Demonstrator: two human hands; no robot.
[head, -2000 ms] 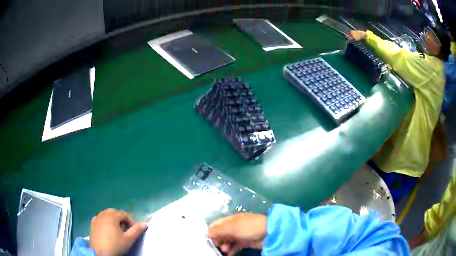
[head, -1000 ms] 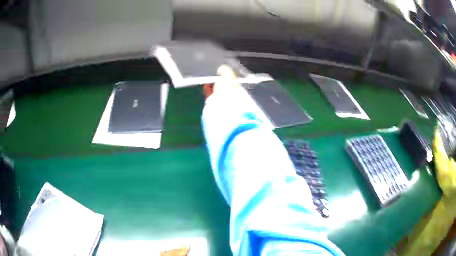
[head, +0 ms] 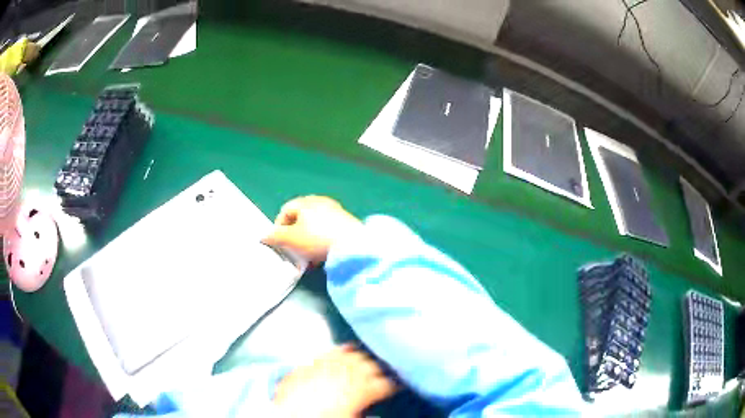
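Observation:
A pile of pale tablet back covers and white sheets lies on the green bench at left, with a small dark camera area at its upper corner. My right hand reaches across from the lower right; its thumb and finger pinch the right edge of the pile's upper panel. The layer under the fingers is partly hidden. My left hand is blurred near the bottom edge, below the pile's right side; its finger state and any held thing cannot be made out.
Dark grey covers on white sheets lie spaced along the darker green belt. A dark stack of lens strips and a grid tray stand at right. Another dark stack and a pink fan are at left. A yellow sleeve shows far left.
The view has turned left. My right hand has come back from over the belt, where it held a cover with a white sheet, to the pile. My left hand is now near the pile.

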